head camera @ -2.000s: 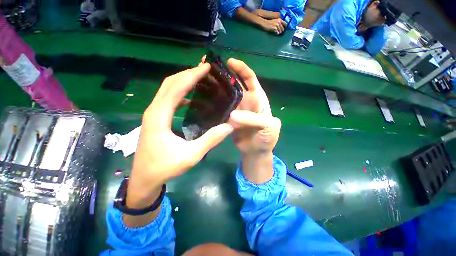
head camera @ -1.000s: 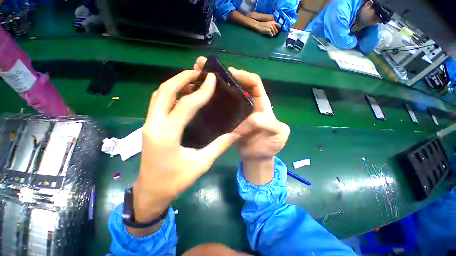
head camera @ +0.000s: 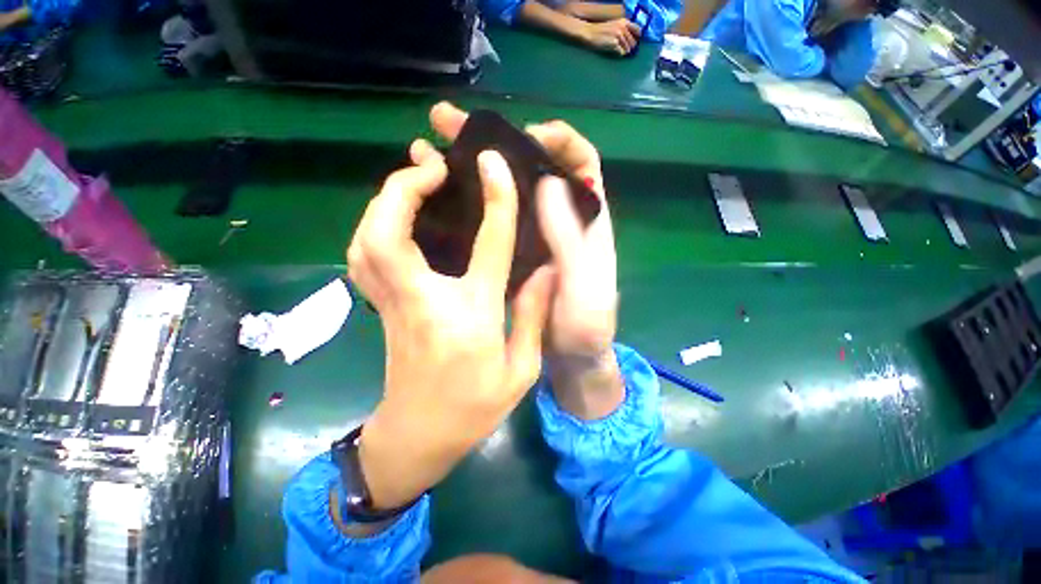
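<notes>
A dark phone unit [head camera: 459,217] is held above the green bench, its black face towards me. My left hand [head camera: 440,274] grips its left side, with one finger lying across the black face. My right hand [head camera: 582,251] holds its right side, with fingers over the right edge and face; this hand is partly blurred. A small red spot shows at the right edge of the unit. The far side of the unit is hidden.
Clear trays with silvery screens [head camera: 137,354] stand at left, a white tissue [head camera: 308,324] beside them. A blue rod [head camera: 690,382] and white slip [head camera: 701,351] lie at right, a black slotted tray [head camera: 984,348] farther right. Phone units [head camera: 733,205] lie on the dark strip; people sit beyond.
My left hand has shifted its fingers across the black face. My right fingers have moved onto the face near the right edge. The unit has turned and stays raised.
</notes>
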